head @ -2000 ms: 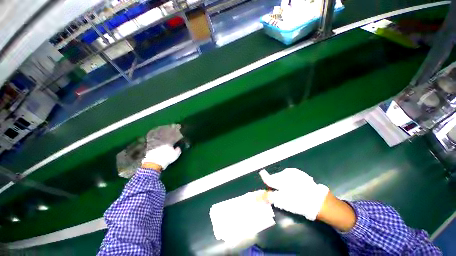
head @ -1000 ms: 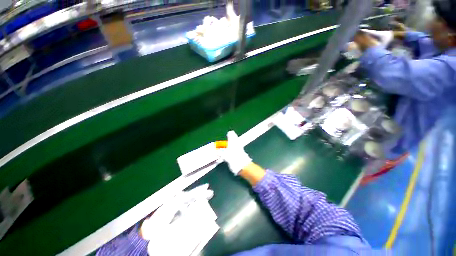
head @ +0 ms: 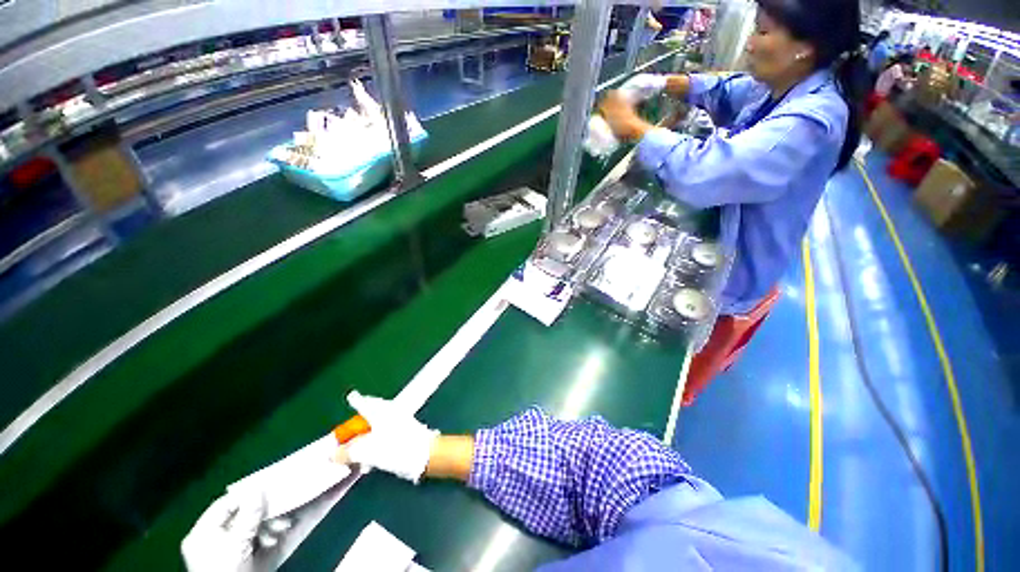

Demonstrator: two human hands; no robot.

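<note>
A white insert (head: 289, 478) is held between my two hands over the pale belt edging at the lower left. My right hand (head: 392, 438), in a white glove, grips its upper right end, with an orange piece (head: 351, 429) at the thumb and fingers. My left hand (head: 227, 536), also gloved, is at its lower left end, near the frame's bottom edge; its fingers touch the insert. A small silvery part (head: 274, 528) shows beside the left fingers; whether they hold it is unclear. Another white sheet (head: 378, 552) lies on the near green surface at the bottom.
Clear trays with round parts (head: 643, 263) lie ahead at right, beside a printed card (head: 540, 293). A white pack (head: 504, 211) is on the green belt (head: 336, 369). A light-blue bin (head: 347, 179) stands across it, near metal posts. Another worker (head: 772, 156) stands at right.
The view has swung right. My left hand, earlier over a grey-clear pack on the belt and then at loose white sheets, is now at the insert held by my right hand.
</note>
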